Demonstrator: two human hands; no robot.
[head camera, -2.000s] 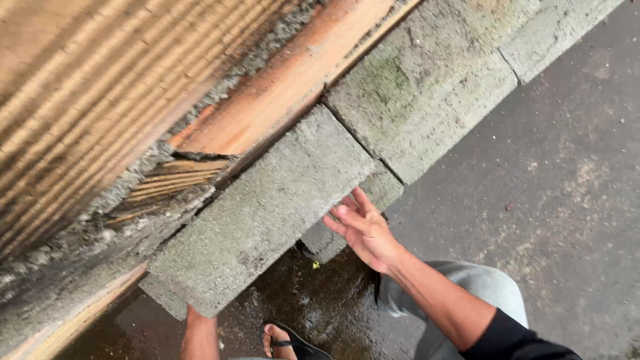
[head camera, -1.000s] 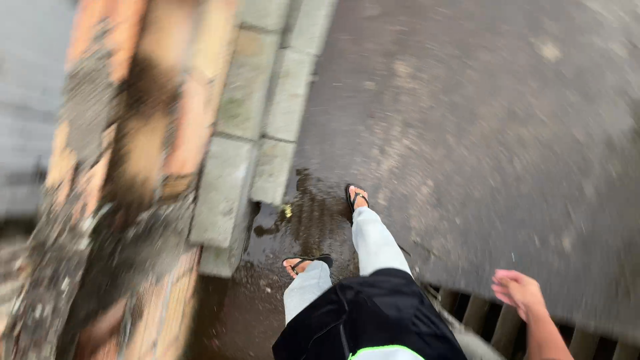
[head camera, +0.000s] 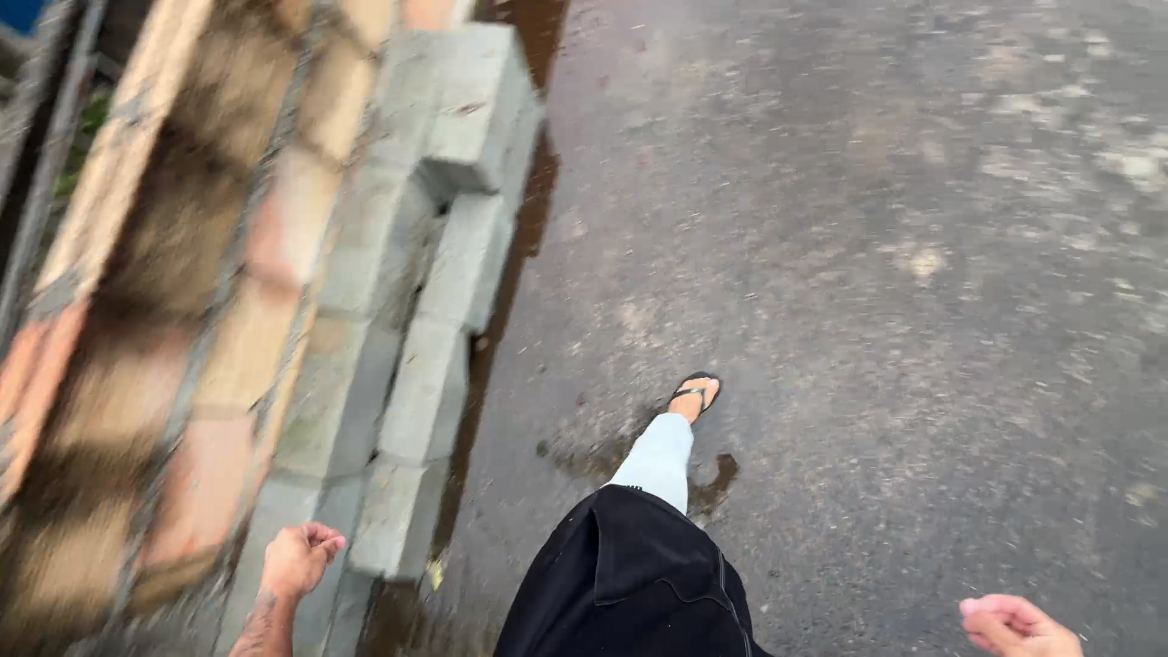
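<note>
Grey concrete blocks (head camera: 409, 383) lie stacked in rows along the foot of a wall of hollow clay bricks (head camera: 196, 493). My left hand (head camera: 304, 557) hangs over the near end of the rows, fingers loosely curled, with nothing in it. At the lower right edge, above the wet pavement, is my right hand (head camera: 1017, 625), partly cut off by the frame; its fingers are curled and no object shows in it. At the far end of the stack one block (head camera: 470, 105) sits higher than those beside it.
Wet dark pavement (head camera: 821, 301) spreads to the right of the blocks. My foot in a black flip-flop (head camera: 698, 394) is on it. Muddy water (head camera: 474, 392) edges the stack. Metal bars (head camera: 46, 173) stand at the upper left beyond the bricks.
Two seconds ago my hands were at a concrete block on the stack; now both are away from it and empty. I have walked along the rows, and the view has turned.
</note>
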